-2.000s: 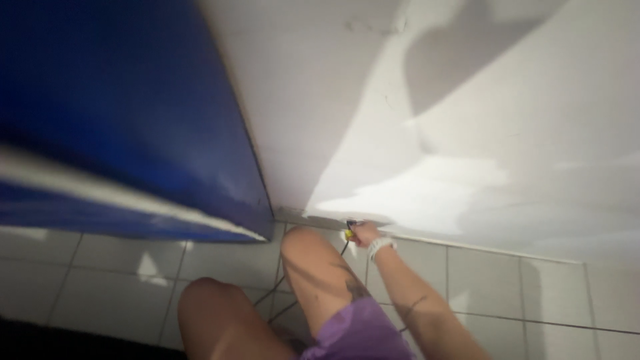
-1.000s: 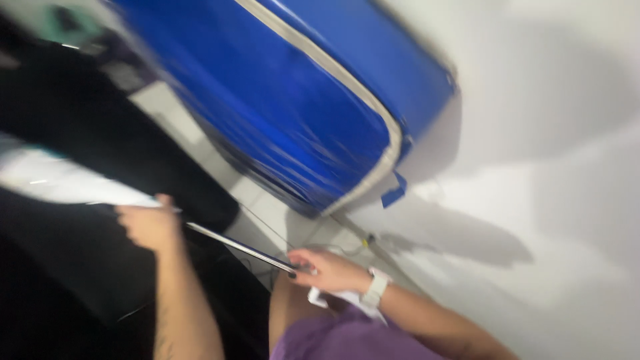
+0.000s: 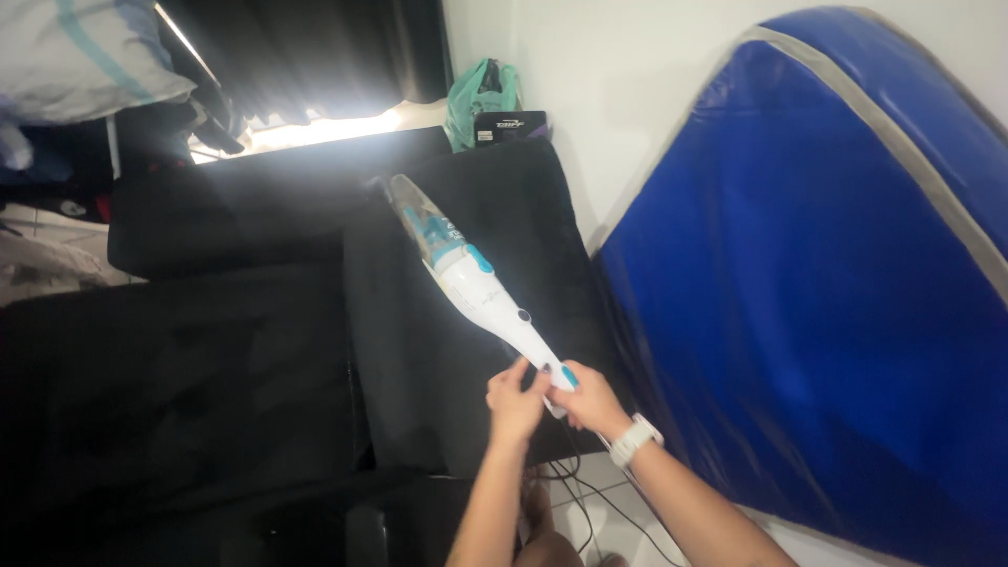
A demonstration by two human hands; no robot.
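A white and blue handheld vacuum cleaner (image 3: 492,295) points up and to the left over a black sofa (image 3: 472,378). My right hand (image 3: 591,398), with a pale watch on its wrist, is closed around the end of the handle. My left hand (image 3: 517,402) touches the left side of the same handle with thumb and fingers; whether it bears any weight is unclear. A thin metal tube runs down below my right wrist, mostly hidden by the forearm. Black power cord (image 3: 587,512) hangs down to the tiled floor.
On the right a large blue mattress (image 3: 772,315) with grey piping leans on the white wall. A green plastic bag (image 3: 478,98) and a black box (image 3: 510,126) stand behind the sofa's far corner. Fabric with a blue stripe (image 3: 87,63) lies at the upper left, beside a dark curtain (image 3: 315,55).
The view has swung from the wall and floor to the sofa. My right hand was low by the wall, then on the metal tube; now both hands are together at the vacuum's handle.
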